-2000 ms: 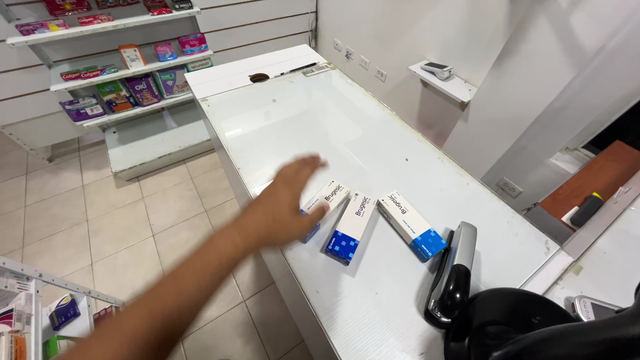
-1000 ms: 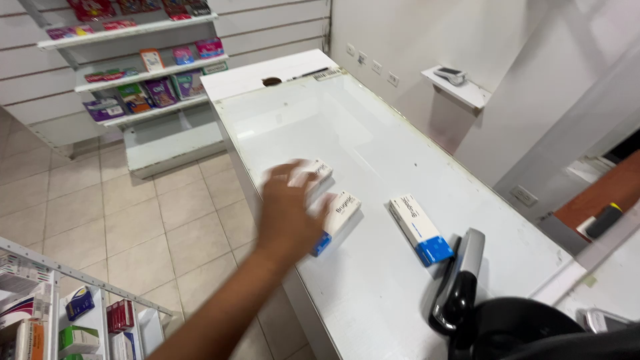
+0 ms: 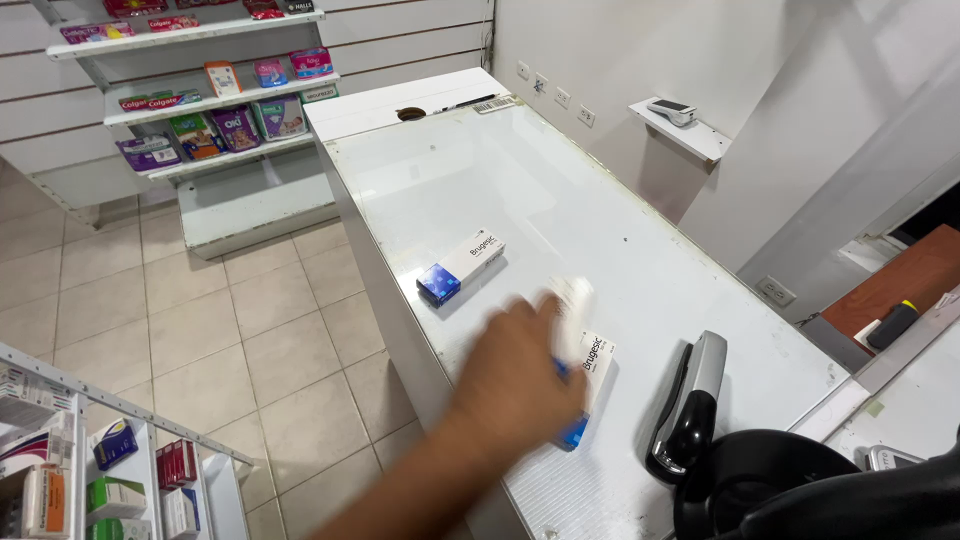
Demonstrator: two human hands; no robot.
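My left hand [image 3: 517,375], blurred by motion, reaches in from the bottom over the glass-topped counter [image 3: 480,180]. Its fingers are closed on a blurred white medicine box [image 3: 574,304]. Partly behind the hand, a second white and blue medicine box [image 3: 600,367] lies on the counter, overlapped in view by the held one. Farther left, near the counter's left edge, a third white and blue box [image 3: 461,266] lies flat at a slant. To the right of the hand is a silver and black stapler [image 3: 690,405]. My right hand is not in view.
A black round object [image 3: 757,480] stands beside the stapler. Shelves [image 3: 217,101] with packaged goods are at the back left, and a rack of boxes [image 3: 112,435] is at the lower left. A card terminal [image 3: 672,111] rests on a small wall shelf. A red-brown surface [image 3: 900,285] is at the right.
My left hand has moved right from the boxes at the counter's left side and now has a box in it. One box lies apart at the left; the box near the stapler lies at a different slant.
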